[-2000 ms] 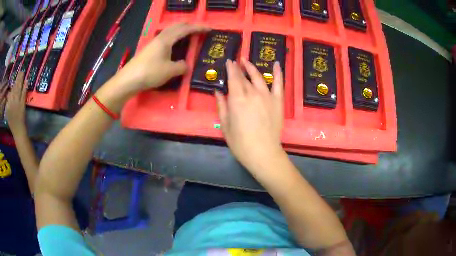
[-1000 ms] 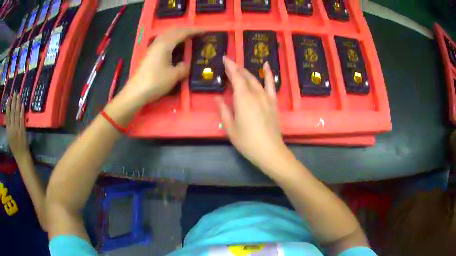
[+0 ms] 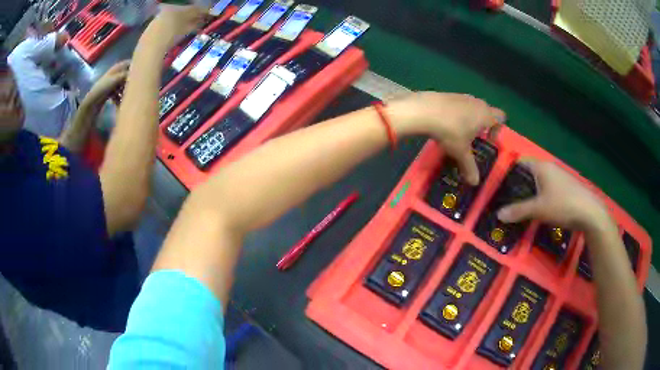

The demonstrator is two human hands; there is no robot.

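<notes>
A red-orange foam tray [image 3: 352, 278] at the right holds several closed black flip phones in two rows, each with gold lettering and a gold disc. My left hand [image 3: 456, 130] is over the far-left phone [image 3: 450, 186], its thumb on or beside the phone and its fingers at the far end. My right hand [image 3: 561, 199] is over the adjacent phone [image 3: 499, 224] in the same row, thumb and fingers apart across it. Both phones lie in their pockets, partly covered by my hands. Whether either hand grips its phone cannot be told.
A red pen [image 3: 318, 231] lies on the dark mat left of the tray. A neighbouring tray [image 3: 318, 87] holds open phones with lit screens. A person in dark blue [image 3: 58, 231] reaches over it. The green conveyor [image 3: 434, 65] runs behind, with a pale perforated block [image 3: 604, 32].
The view has swung left and tilted. My left hand has gone from the near row to the far row's end phone. My right hand has also moved to the far row.
</notes>
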